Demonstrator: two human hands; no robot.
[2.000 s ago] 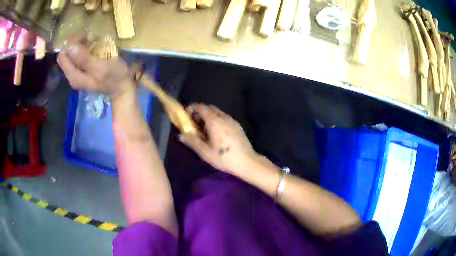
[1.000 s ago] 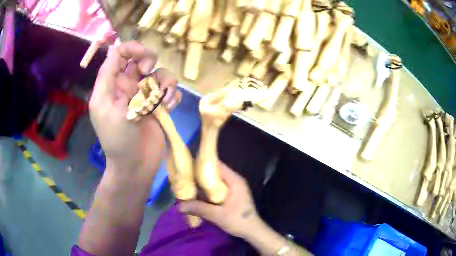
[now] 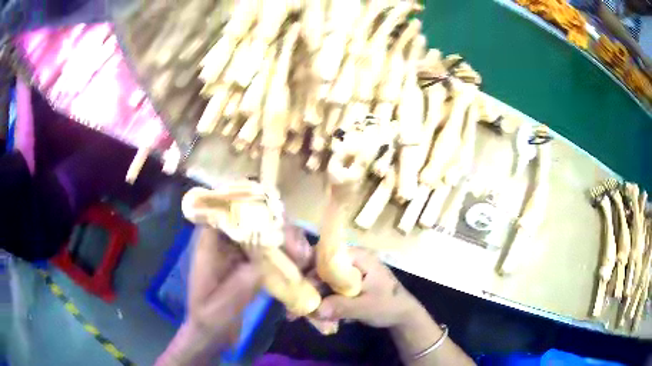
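Note:
My left hand is behind a tan leg part, its fingers around the shank; the hand is partly hidden and blurred. This part's ridged foot end points up and left, its peg down and right. My right hand grips a second leg part near its bulging lower end, foot end up. Its thumb lies against the lower end of the first part. The two parts are close together just in front of the table edge. I cannot see an applicator stick in either hand.
A large pile of leg parts covers the table's back. A small white dish, a single leg part and a row of parts lie rightward. A pink sheet, red stool and blue tote are left.
My view has shifted, showing more of the pile. My left hand has moved down from beside the foot end to the first part's shank. My right hand still holds the parts' lower ends.

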